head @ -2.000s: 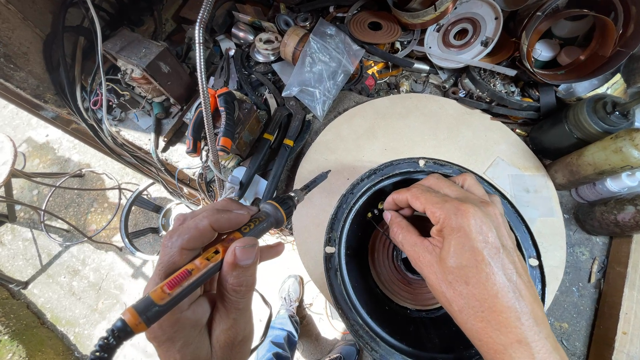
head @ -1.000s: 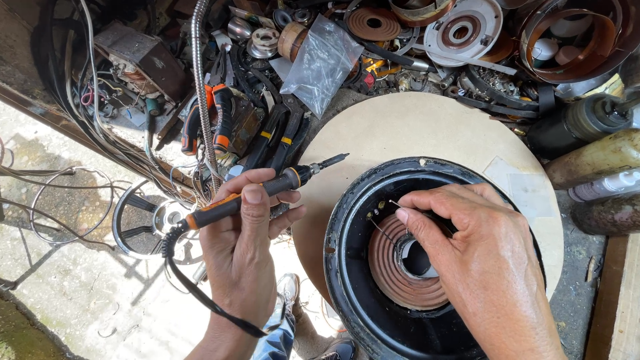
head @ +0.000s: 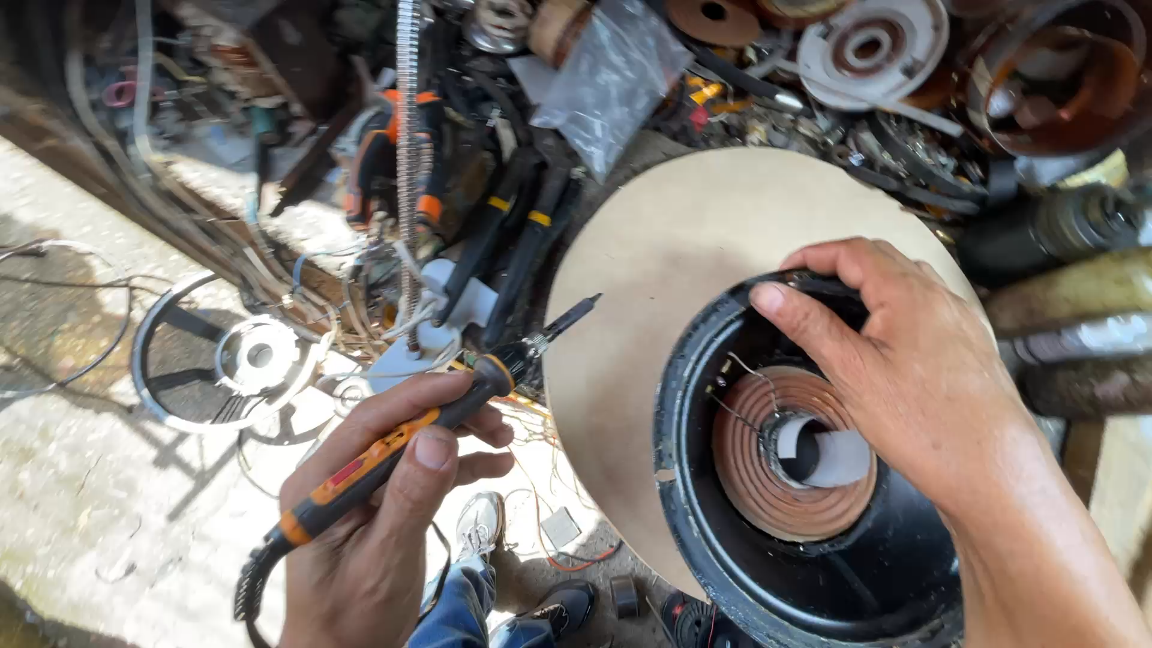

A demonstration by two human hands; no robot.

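Note:
A soldering iron (head: 400, 450) with an orange and black handle is held in my left hand (head: 387, 504), its dark tip pointing up and right over the edge of a round board (head: 612, 360). My right hand (head: 900, 360) grips the upper rim of a black loudspeaker frame (head: 679, 486), thumb on the outside edge, other fingers partly hidden. Inside the frame lies a ribbed copper-brown spider (head: 747, 477) around the voice coil, where a curved white strip (head: 841, 459) shows. Two thin lead wires (head: 751, 373) run from the coil toward terminals on the frame wall.
Pliers with black handles (head: 531, 243) and orange-black handled pliers (head: 423, 144) lie beyond the board. A flexible metal conduit (head: 408, 162) stands among them. Speaker parts, a plastic bag (head: 616, 81) and dark cylinders (head: 1044, 225) crowd the back. An empty speaker basket (head: 225, 351) is at the left.
My right hand has moved from the wires inside the frame to its rim. The frame now sits tilted. The soldering iron stays in my left hand.

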